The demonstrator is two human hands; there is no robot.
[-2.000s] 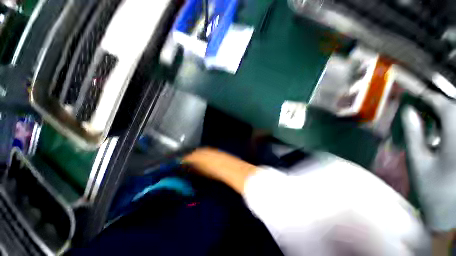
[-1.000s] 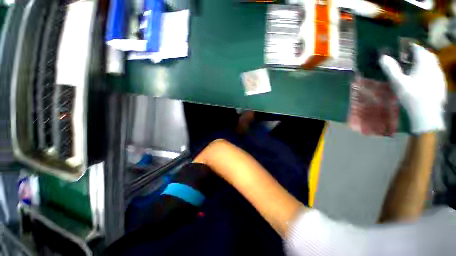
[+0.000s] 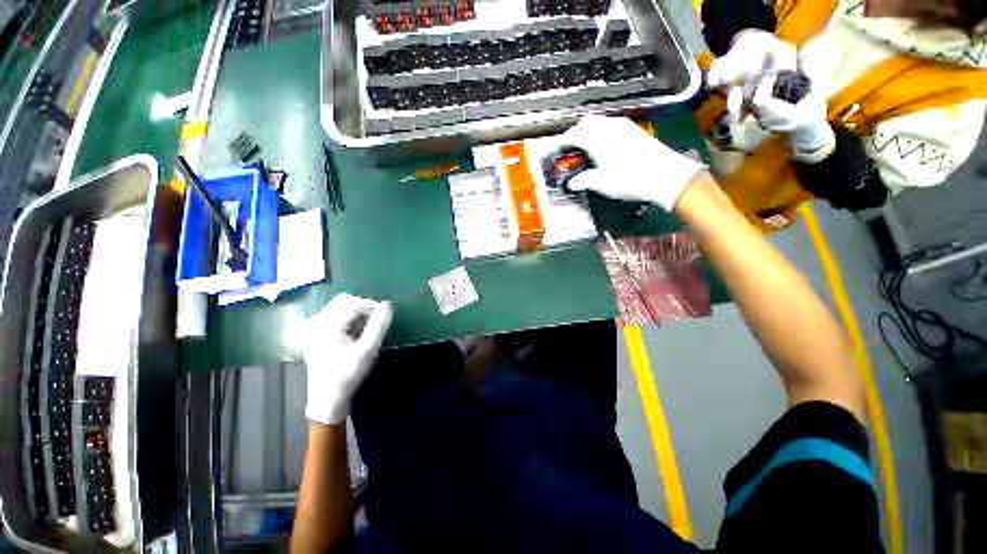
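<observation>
My right hand (image 3: 633, 165), in a white glove, holds a small dark electrical unit (image 3: 565, 166) with a red or copper face in its fingertips, over the right side of the orange-and-white box (image 3: 522, 195). Pale strips (image 3: 473, 214) lie beneath the box. My left hand (image 3: 343, 355), also white-gloved, is at the bench's front edge with fingers curled. A dark spot shows between its thumb and fingers; whether it is an object is unclear. A pale square plate (image 3: 453, 290) lies flat between the hands.
A metal tray (image 3: 509, 128) with rows of dark units stands behind; another tray (image 3: 145, 325) stands left. A blue bin (image 3: 263, 233) holds a black-handled tool. A reddish sheet (image 3: 662, 279) lies right. Another person's gloved hands (image 3: 774, 89) are at upper right.
The view has swung, bringing the back tray and other person into sight. My left hand, earlier low and close to the camera, is now at the bench edge. My right hand is beside the orange box.
</observation>
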